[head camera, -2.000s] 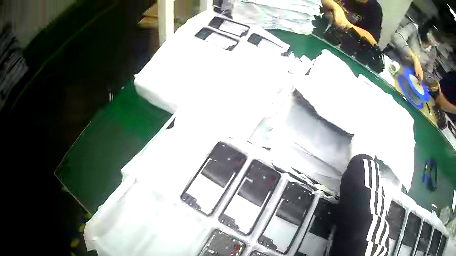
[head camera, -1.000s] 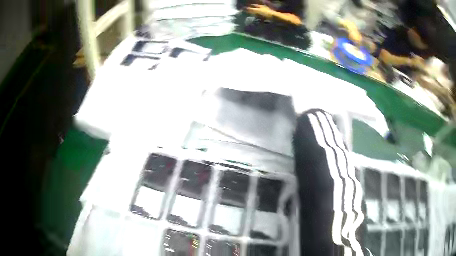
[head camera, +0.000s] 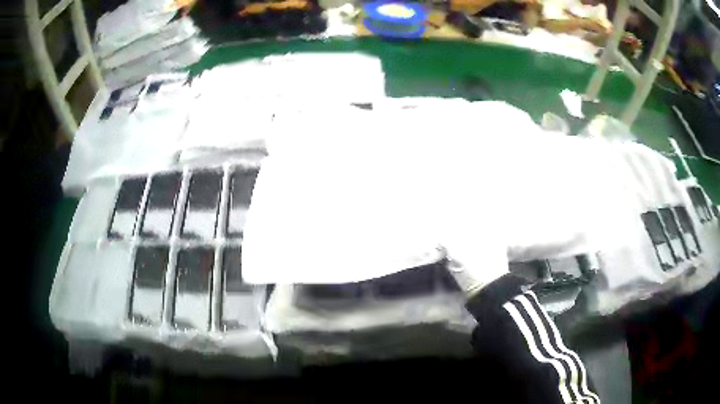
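A bright white cover sheet (head camera: 379, 189) lies across the middle of the padded trays and hides much of them. My right hand (head camera: 478, 268), in a white glove below a black striped sleeve, is at the sheet's front edge and appears to grip it. To the left, black phone housings (head camera: 193, 284) sit in two rows in the white padded tray (head camera: 91, 276). More dark housings show under the sheet's front edge, blurred. My left hand is not visible.
Farther right, another padded tray holds several housings (head camera: 671, 237). White trays (head camera: 146, 43) are stacked back left. A blue reel (head camera: 395, 17) lies on the far side of the green bench (head camera: 450, 67). Pale frames (head camera: 620, 59) stand back right.
The view has swung right and levelled. A bright sheet now covers the middle trays. My right gloved hand has come into view at its front edge; before, only the sleeve showed.
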